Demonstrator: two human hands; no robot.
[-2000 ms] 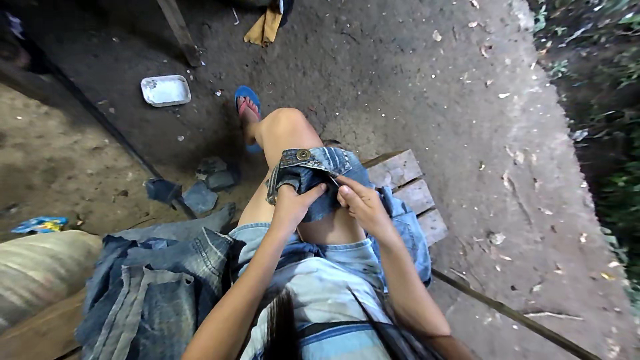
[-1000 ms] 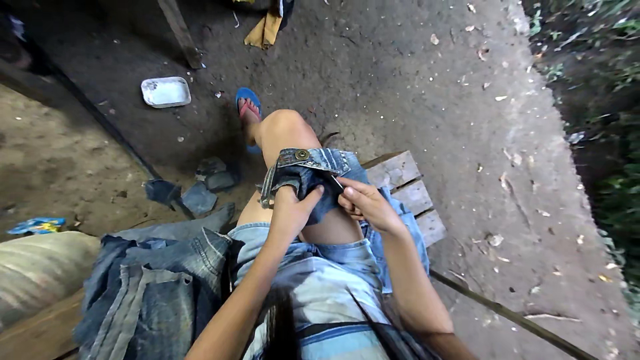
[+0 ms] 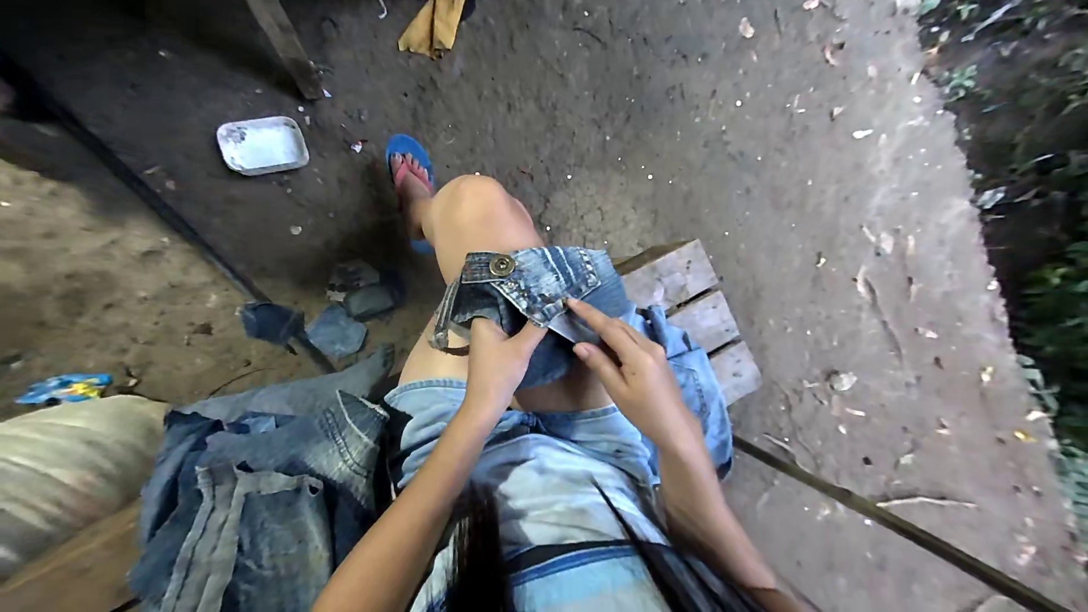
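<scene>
A blue denim piece (image 3: 552, 280) with a metal button (image 3: 501, 265) at its upper left lies across my raised thigh. My left hand (image 3: 500, 353) pinches its lower left part, with the thumb on the cloth near a seam. My right hand (image 3: 625, 357) is at the lower right of the same denim, its index fingertip on the seam and its thumb at a turned-out light flap. Whether a small tool sits between the right fingers cannot be told. More light blue denim (image 3: 693, 382) hangs beside my right thigh.
Folded denim pieces (image 3: 263, 518) lie at my left beside a pale sack (image 3: 68, 467). The slatted wooden bench end (image 3: 705, 319) shows at right. On the dirt ground are a white tray (image 3: 263, 146), denim scraps (image 3: 337, 330) and a yellow cloth (image 3: 432, 30). A long pole (image 3: 892, 518) runs at lower right.
The fingers of my right hand have opened out from a tight pinch, and the index finger now extends along the denim. My left hand keeps its hold in nearly the same spot.
</scene>
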